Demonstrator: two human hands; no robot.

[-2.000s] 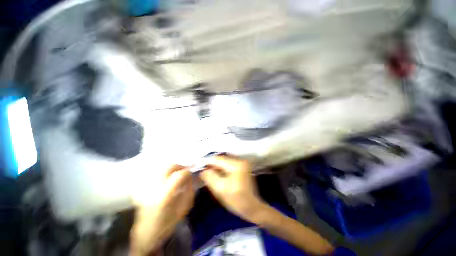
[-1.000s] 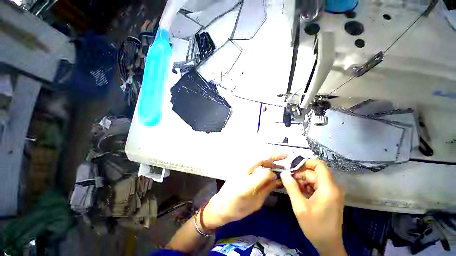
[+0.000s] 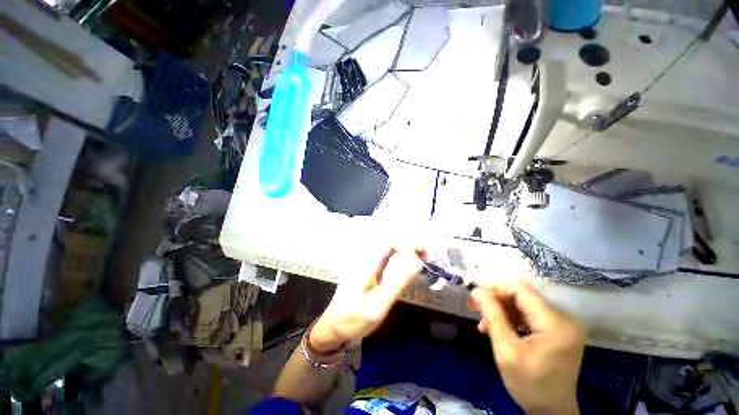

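Note:
A small dark-and-white piece, perhaps folded cloth (image 3: 444,276), spans the gap between my hands at the table's front edge. Its exact shape is blurred. My left hand (image 3: 365,293) pinches its left end, and my right hand (image 3: 531,336) pinches its right end. Both hands are in front of and below the presser foot (image 3: 486,191). Dark pocket pieces (image 3: 344,177) lie stacked on the table's left. A pile of pale grey pieces with dark edges (image 3: 595,227) lies right of the needle.
A bright blue lamp head (image 3: 285,130) stands over the table's left edge. Pale pocket pieces (image 3: 374,102) lie at the back left. Slim black snips (image 3: 702,237) lie at the right. Grey and tan cut-piece bundles (image 3: 219,300) are on the floor at left.
My hands have moved apart, and the small piece now stretches between them instead of being bunched at the fingertips. The camera view has shifted slightly, so the table appears farther right.

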